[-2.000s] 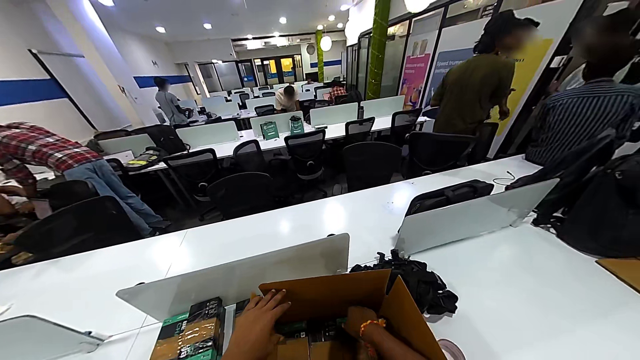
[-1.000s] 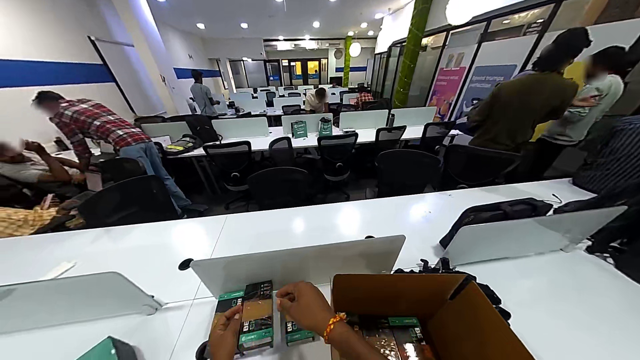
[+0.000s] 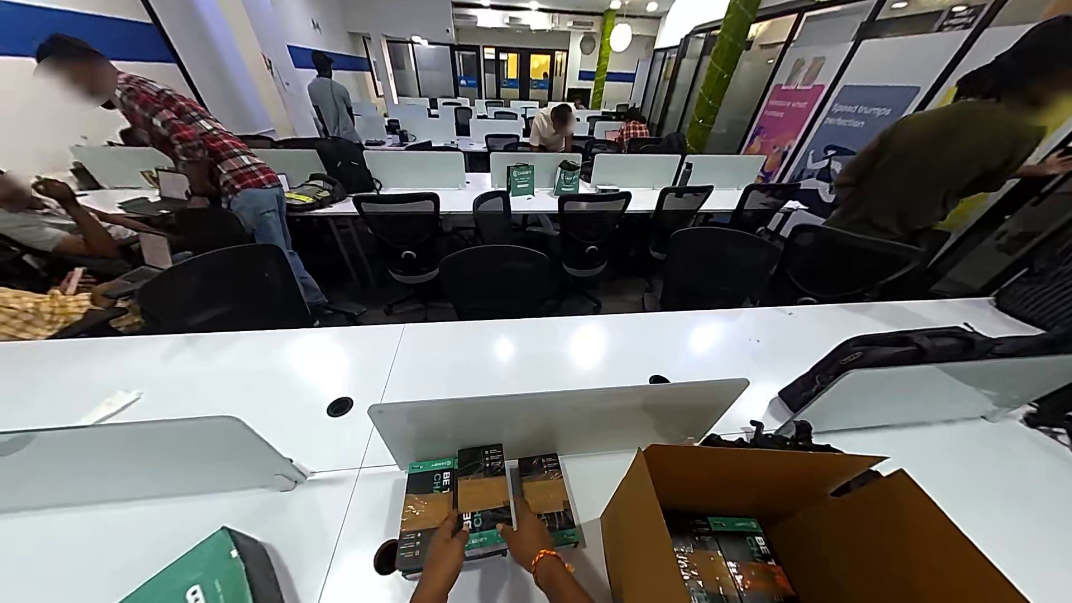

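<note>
Several black and green product boxes (image 3: 429,507) with brown tape stand side by side on the white desk, close to a low divider. My left hand (image 3: 445,548) touches the near end of the boxes, between the left one and the middle box (image 3: 482,494). My right hand (image 3: 529,540), with an orange bracelet at the wrist, is at the gap between the middle box and the right box (image 3: 546,494); its fingertips are partly hidden. To the right, an open cardboard carton (image 3: 703,477) holds more of the same boxes (image 3: 737,557).
A frosted divider (image 3: 561,423) rises behind the boxes. A green box (image 3: 209,574) lies at the lower left. A black bag (image 3: 888,356) rests behind the right divider (image 3: 930,394). Across the desk are black chairs (image 3: 494,280) and several people, one in a red checked shirt (image 3: 197,134).
Two seconds ago both hands were in and at the carton; now they are at the boxes on the desk. My right hand has moved left from the carton's edge.
</note>
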